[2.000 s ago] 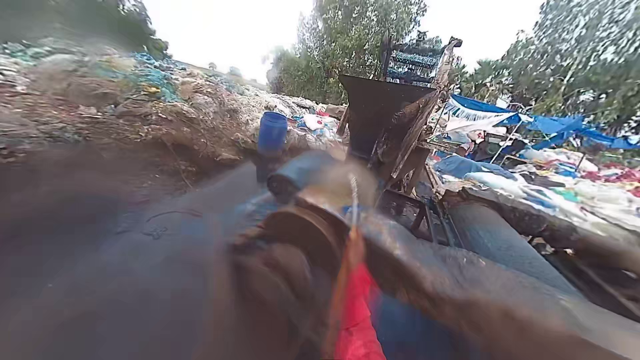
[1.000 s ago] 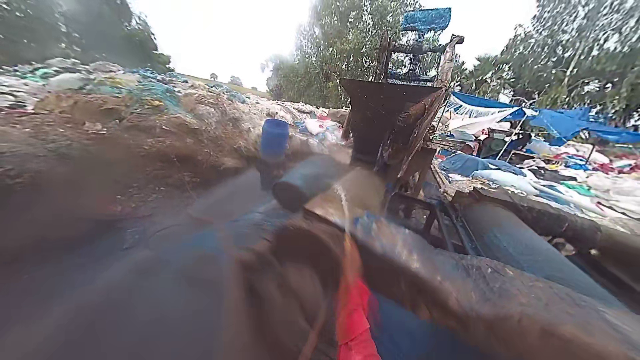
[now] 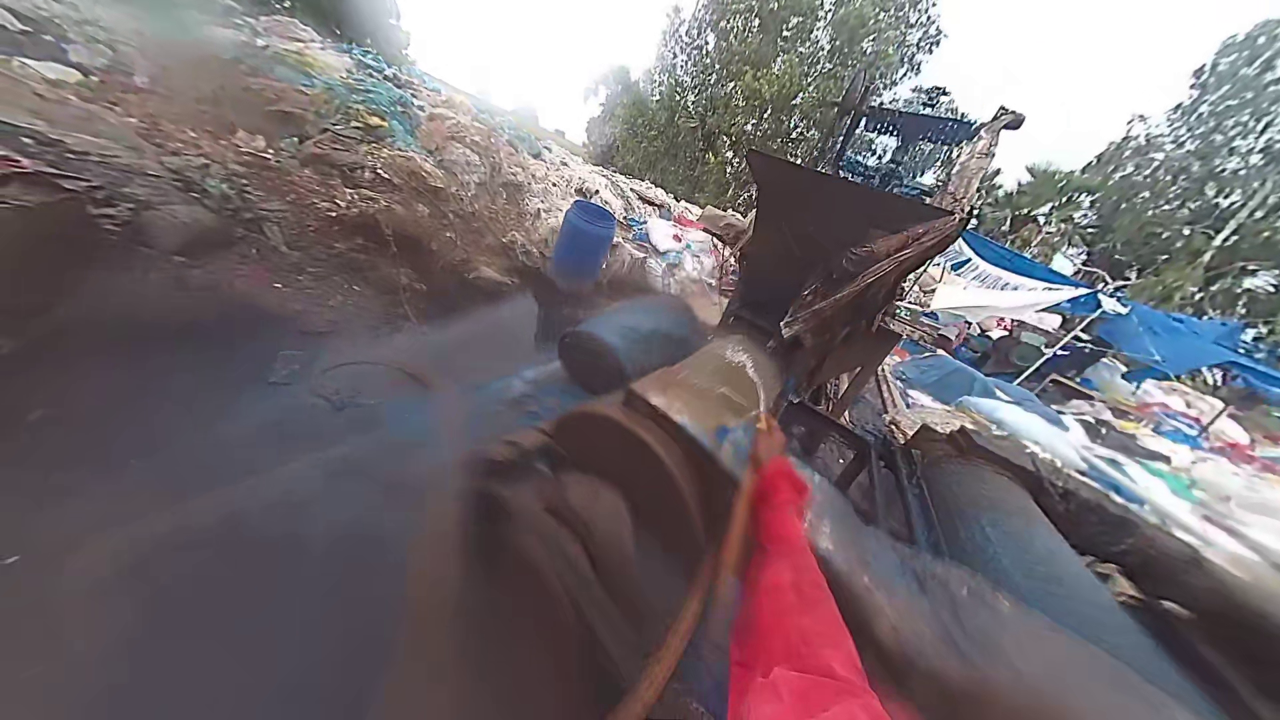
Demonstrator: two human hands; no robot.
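Observation:
My right hand, at the end of a long red sleeve, is closed around the front end of an orange-brown hose. The hose runs down to the bottom edge. A thin white water jet leaves its tip and falls on a tan, wet surface below a dark metal hopper. Just left of my hand and lower is a brown rounded machine part, blurred. A blue-grey cylinder lies beyond it. My left hand is not visible.
A blue plastic drum stands behind the cylinder. Left is a bank of earth and plastic waste. At right are a large grey pipe, heaped plastic bags and blue tarpaulins. Blur covers the lower left.
The view has tilted. More of my right hand and red sleeve shows, and they stand farther right in the picture. The water jet runs in all frames.

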